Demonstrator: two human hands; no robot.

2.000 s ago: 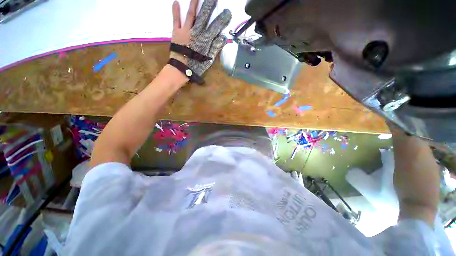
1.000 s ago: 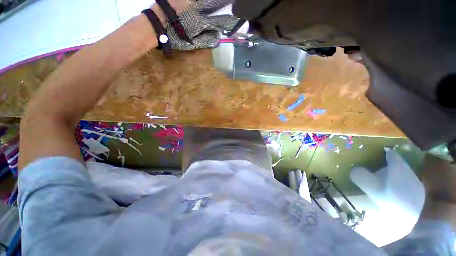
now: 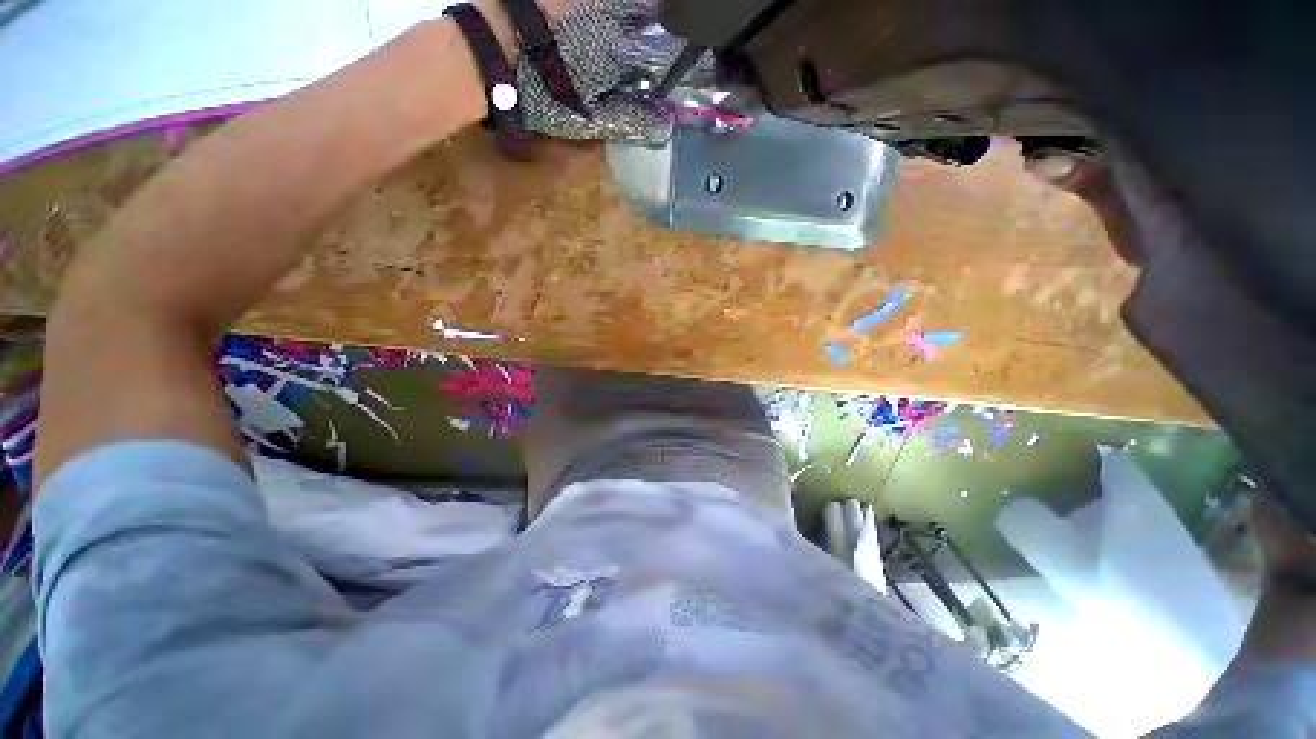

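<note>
The cloth cutter's dark body (image 3: 996,72) fills the upper right. Its grey metal base plate (image 3: 779,181) lies on the table at the edge of the white-topped lay (image 3: 173,58), which has a pink edge. My left hand (image 3: 592,72), in a grey mesh glove with dark wrist straps, is at the lay's edge, left of the cutter's foot. Its fingers are cut off by the top edge or hidden, so its grip cannot be told. My right hand is hidden behind the cutter body; a small skin-toned patch (image 3: 1065,166) under it may be part of it.
Short blue scraps (image 3: 879,309) and a pink one lie on the brown wooden table (image 3: 577,274) near its front edge. Red, blue and white scraps (image 3: 902,419) litter the green floor. White material (image 3: 1133,578) and a dark metal frame (image 3: 953,585) are below right.
My left hand was spread flat on the lay's edge; it has moved up and right against the cutter's foot. The cutter body fills more of the right side. White bits now show by the table edge.
</note>
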